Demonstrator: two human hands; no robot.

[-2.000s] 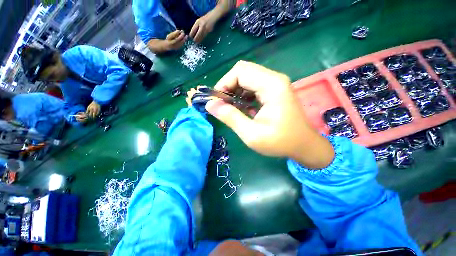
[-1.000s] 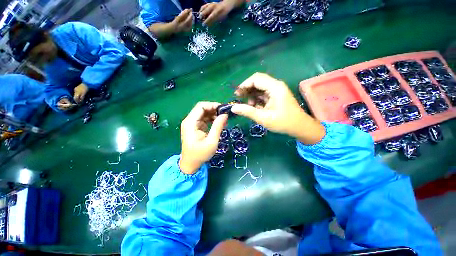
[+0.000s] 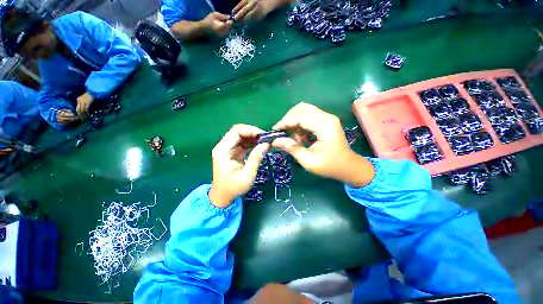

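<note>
My left hand [image 3: 235,161] and my right hand [image 3: 320,142] hold one small black housing [image 3: 271,137] between their fingertips, above the green belt. The housing is seen nearly edge on. No tweezers can be made out in my right hand. Several black housings [image 3: 280,169] lie on the belt just below my hands, partly hidden by them. Loose white strands [image 3: 283,192] lie in front of these. A tangled pile of white strands [image 3: 116,237] lies to the left of my left sleeve.
A pink-red tray [image 3: 390,130] with rows of black housings is at the right, with loose housings [image 3: 479,177] along its near edge. A blue bin [image 3: 37,252] is at far left. A copper-coloured part [image 3: 156,144] lies left of centre. Coworkers in blue, a black fan [image 3: 158,43] and a housing heap [image 3: 336,18] are across the belt.
My left hand has come out from behind my right hand, and both now grip the housing by its sides. The dark metal tool seen earlier in my right hand no longer shows clearly.
</note>
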